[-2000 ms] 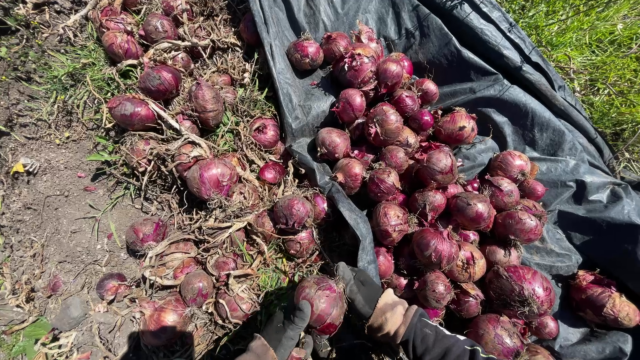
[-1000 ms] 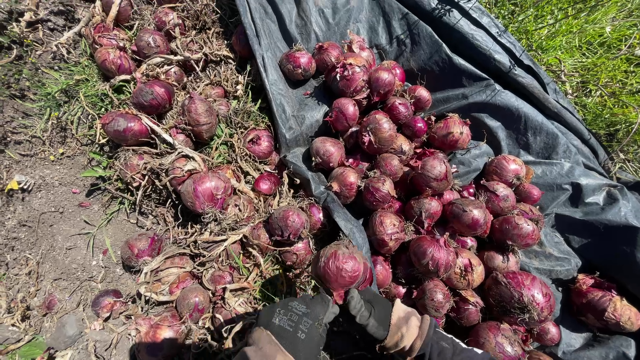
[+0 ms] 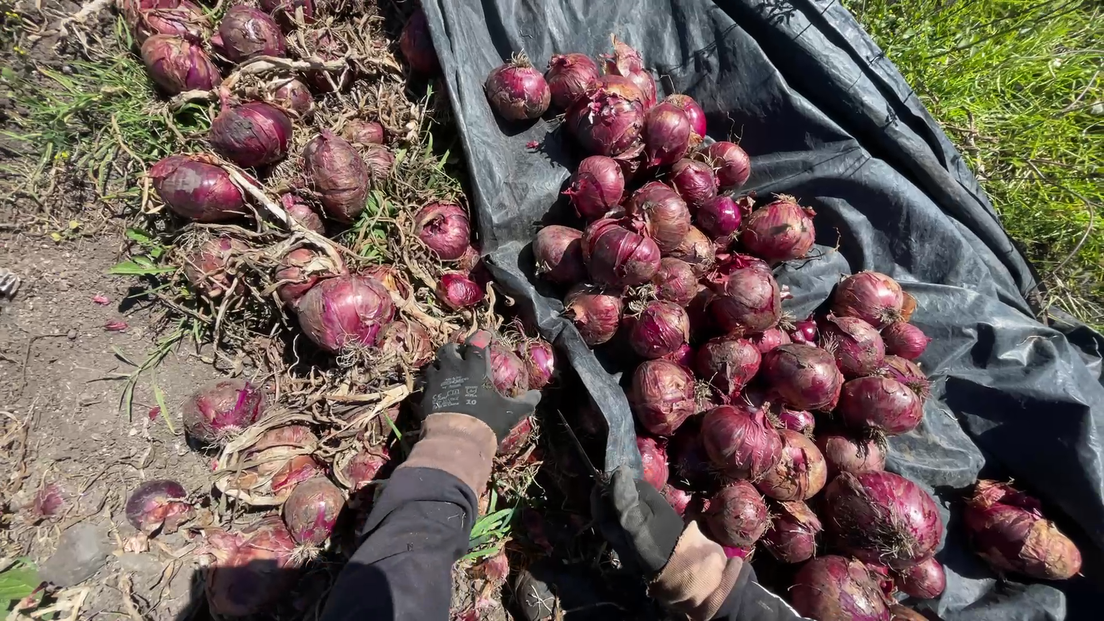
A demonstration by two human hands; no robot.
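My left hand (image 3: 473, 388), in a dark work glove, reaches into the onions and dry tops on the ground, its fingers around a red onion (image 3: 509, 371). To its right, my right hand (image 3: 638, 522), gloved too, is low beside the edge of the black plastic sheet (image 3: 614, 405); a thin dark blade-like thing (image 3: 576, 442) points up and left from near it. Shadow hides that hand's fingers. A heap of red onions (image 3: 746, 297) lies on the sheet, close to the right hand.
Many more onions (image 3: 345, 310) with withered tops lie in a row on the soil at left. Bare soil (image 3: 52, 345) is at the far left, green grass (image 3: 1018, 112) at the upper right. One onion (image 3: 1022, 535) lies apart on the sheet at lower right.
The large onion that was between my hands a second ago is no longer there. My left hand has moved up and forward to the onions on the ground; my right hand is lower, beside the sheet.
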